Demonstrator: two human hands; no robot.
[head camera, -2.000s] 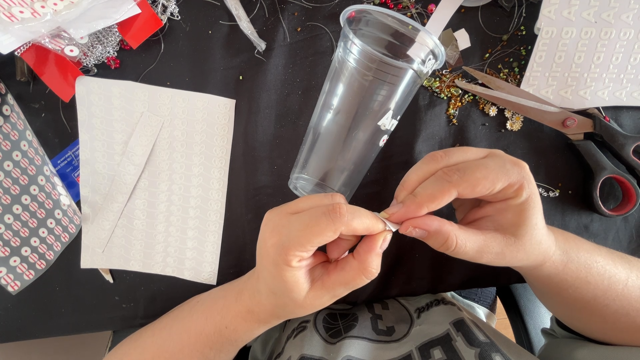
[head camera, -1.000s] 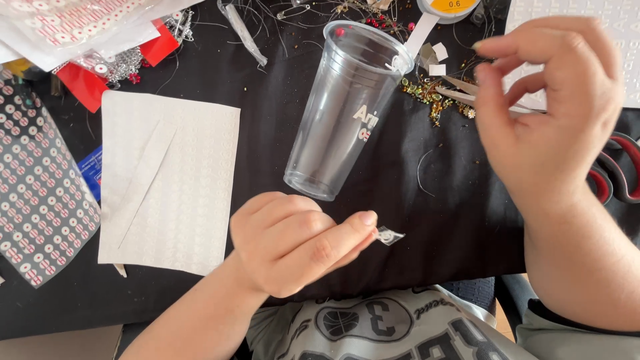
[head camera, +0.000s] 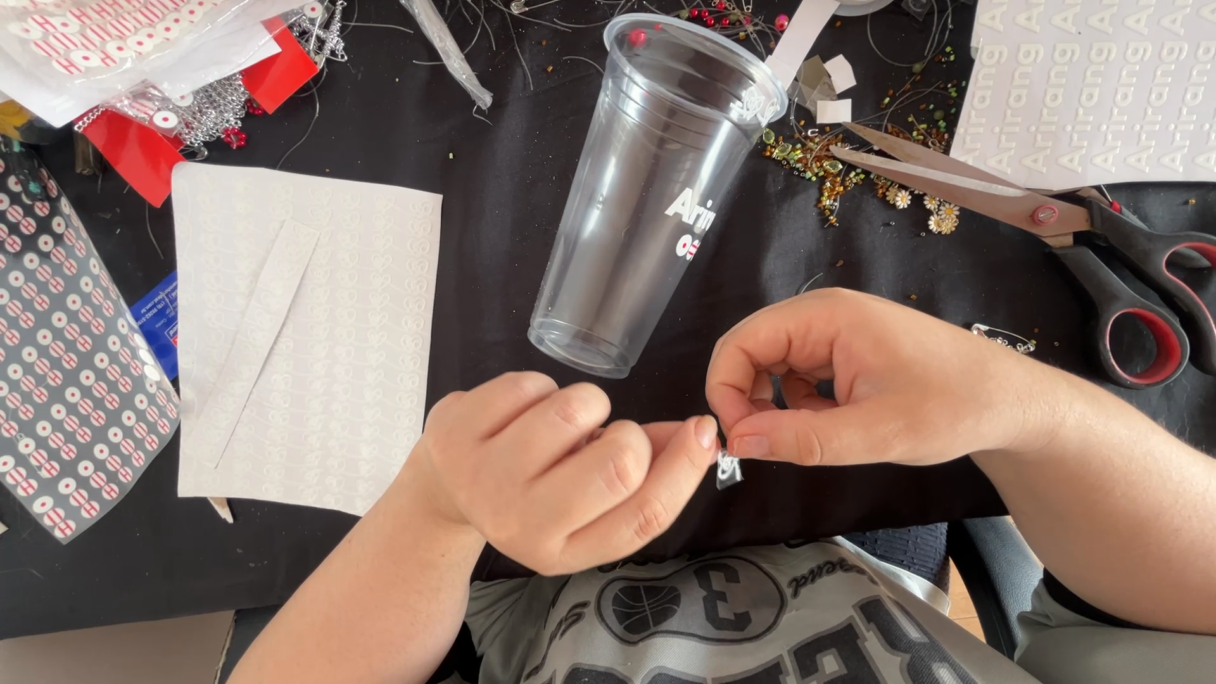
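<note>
Near the table's front edge my left hand (head camera: 579, 475) holds a small clear sticker with a white design (head camera: 729, 468) at its index fingertip. The thumb and index finger of my right hand (head camera: 855, 380) meet at the sticker's upper edge, touching it. Just beyond the hands a clear plastic cup (head camera: 627, 218) lies on the black cloth, with white lettering and a small red-and-white mark on its side. A white sticker sheet (head camera: 380, 342) lies to the left, a narrow paper strip (head camera: 261, 332) on top of it.
Scissors (head camera: 1026, 204) with black and red handles lie partly spread at right, below another sheet of raised white lettering (head camera: 1092, 95). Loose beads (head camera: 826, 176) are scattered behind. At left are a patterned sticker sheet (head camera: 66, 370), red pieces (head camera: 133, 157) and a silver chain (head camera: 209, 114). A safety pin (head camera: 1002, 337) lies right.
My right hand, raised away at the right one second ago, has come back down to the sticker at my left fingertip. The cup lies in about the same place.
</note>
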